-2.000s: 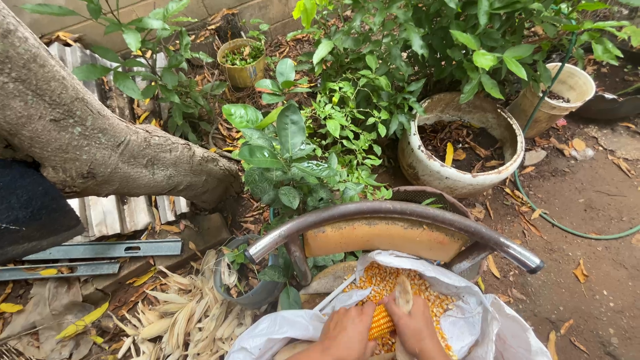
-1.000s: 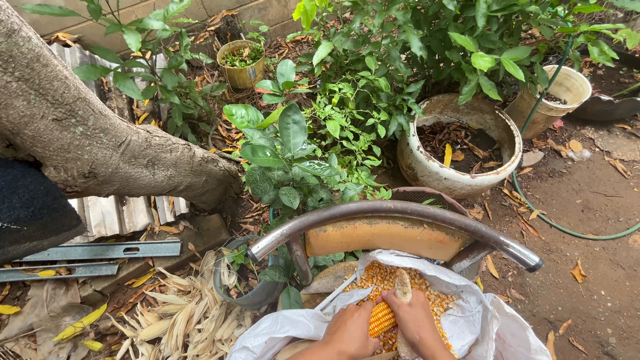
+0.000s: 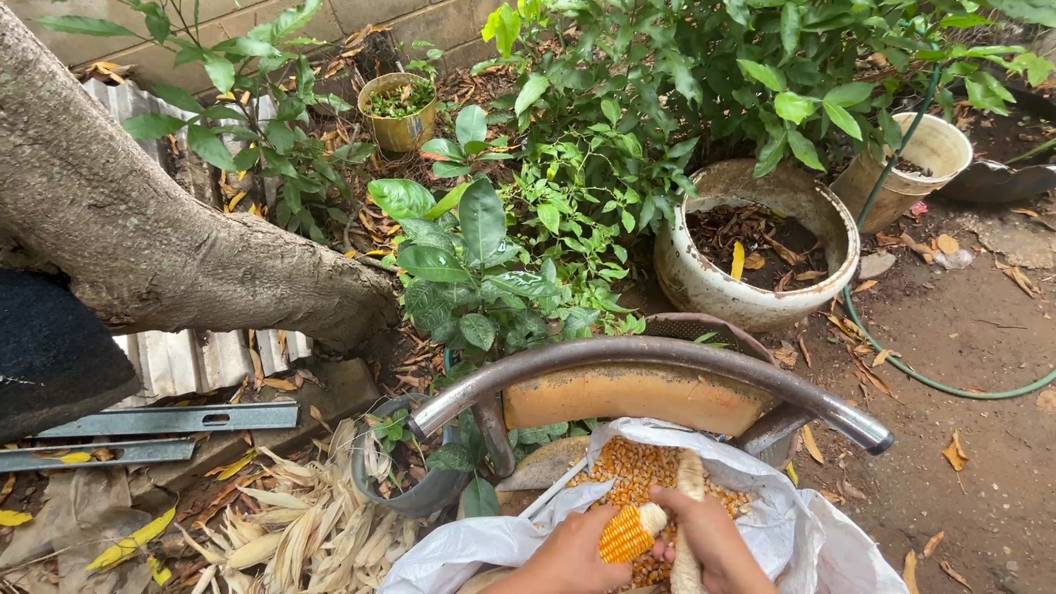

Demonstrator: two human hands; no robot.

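My left hand [image 3: 573, 553] is closed around an ear of corn [image 3: 625, 536] with yellow-orange kernels; its bare pale tip points up and to the right. Beside it, my right hand [image 3: 701, 528] grips a bare corncob [image 3: 688, 487], held nearly upright. Both hands are over loose corn kernels [image 3: 631, 462] in a white woven sack [image 3: 470, 540]. The sack lies against a chair with a curved metal tube [image 3: 652, 351] and a tan backrest [image 3: 635, 400]. The lower ends of the ear and cob are partly hidden by my hands.
Dry corn husks [image 3: 305, 528] lie left of the sack, near a grey pot [image 3: 412, 487]. Slotted metal bars [image 3: 173, 419] and a tree trunk [image 3: 190, 256] are at the left. A large white pot [image 3: 742, 293] and a green hose [image 3: 924, 381] are at the right.
The ear in my left hand has tilted, and its bare tip now shows. My hands are slightly farther apart at the top, with the cob standing more upright between them.
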